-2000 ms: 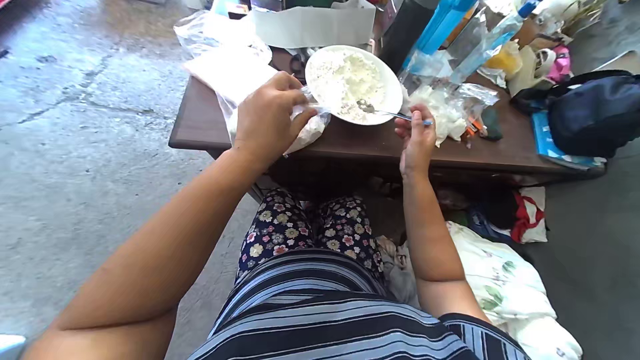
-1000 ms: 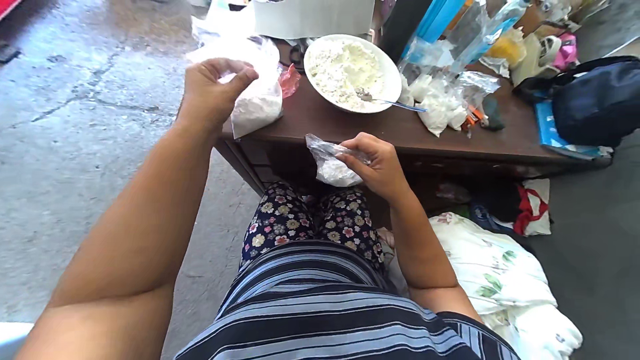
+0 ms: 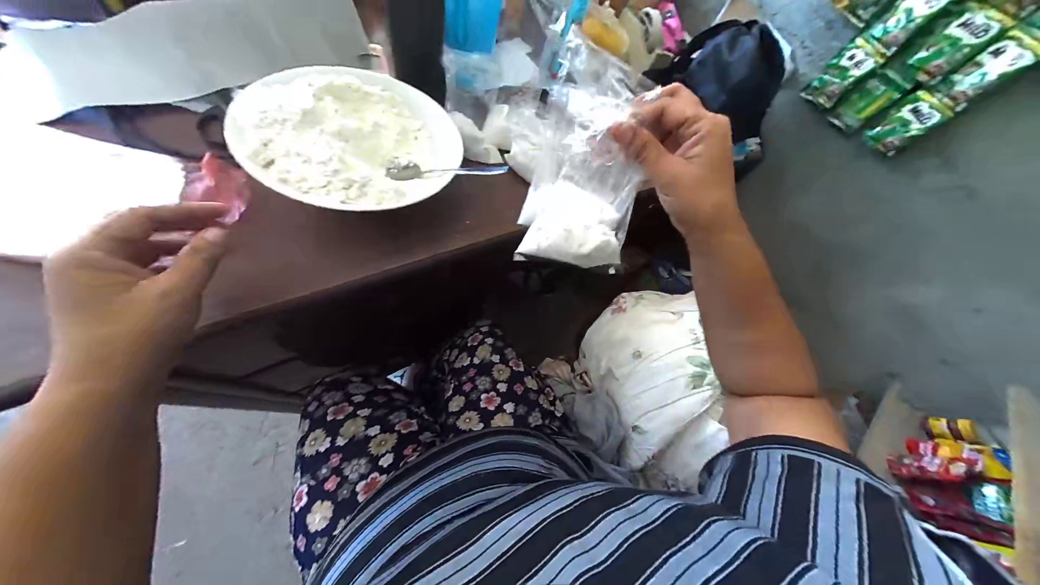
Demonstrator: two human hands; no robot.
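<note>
My right hand [image 3: 682, 154] pinches the top of a clear plastic bag [image 3: 573, 223] with white powder in its bottom, held up over the table's front edge. At the left, my left hand [image 3: 134, 276] has thumb and fingertips closed at a pink piece of thin plastic [image 3: 215, 188]. Between the hands, a white bowl [image 3: 341, 203] of white powder [image 3: 325, 134] stands on the dark table. A metal spoon [image 3: 406, 171] rests in it, its handle over the right rim. Whether the held bag is one or more is unclear.
Several small bags of white powder [image 3: 479, 140] lie right of the bowl. A grey sheet [image 3: 195, 49] stands behind it, and a bright white bag [image 3: 73, 187] lies at the left. Beyond the table are a dark backpack [image 3: 723, 65], green sachets [image 3: 918, 65] and a floral cloth bundle [image 3: 650, 374].
My right hand has moved right and up with a powder bag from in front of the table. My left hand, empty a second ago, now holds pink plastic. The view has turned right.
</note>
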